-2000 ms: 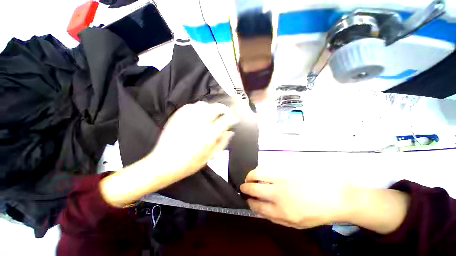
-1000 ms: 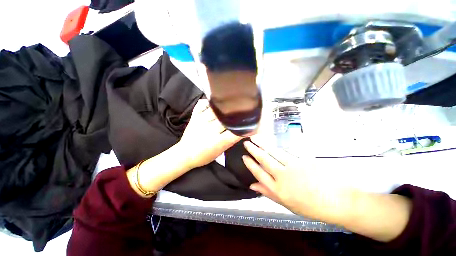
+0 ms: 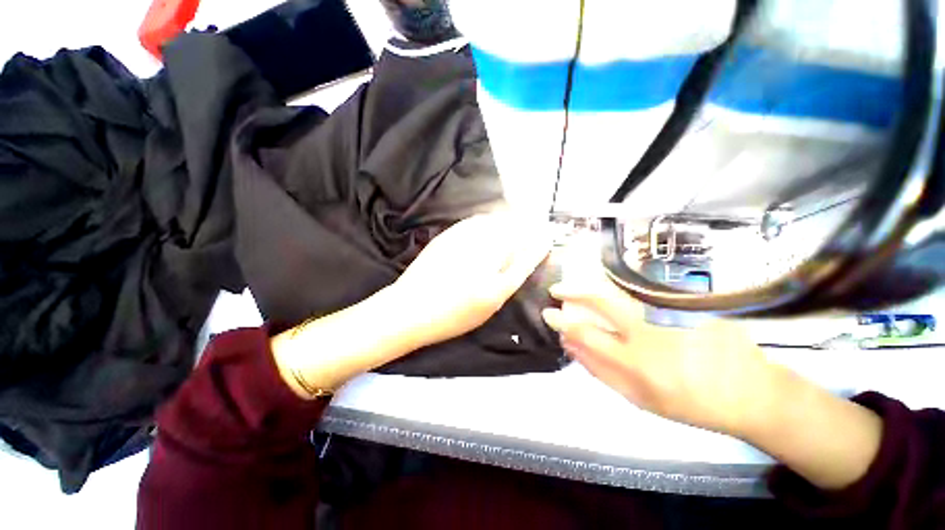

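A dark brown-grey garment piece (image 3: 311, 238) lies in folds on the white table, its right end under the sewing machine head (image 3: 663, 93). My left hand (image 3: 466, 274) lies on the cloth just left of the needle area, its fingertips washed out by glare. My right hand (image 3: 648, 352) is just right of and below the needle area, fingers bent at the cloth's right edge and seeming to pinch it. The needle and presser foot are hard to make out in the bright light.
A larger dark garment heap (image 3: 73, 238) is at the left. A black phone (image 3: 301, 47) and a red object (image 3: 166, 23) lie behind. Blue-green snips (image 3: 896, 329) are at the right. A measuring tape (image 3: 539, 458) runs along the front edge.
The view has shifted, and the machine head now looms at the upper right. My hands have moved right in the picture and stay near the needle area. The cloth's front edge sits higher.
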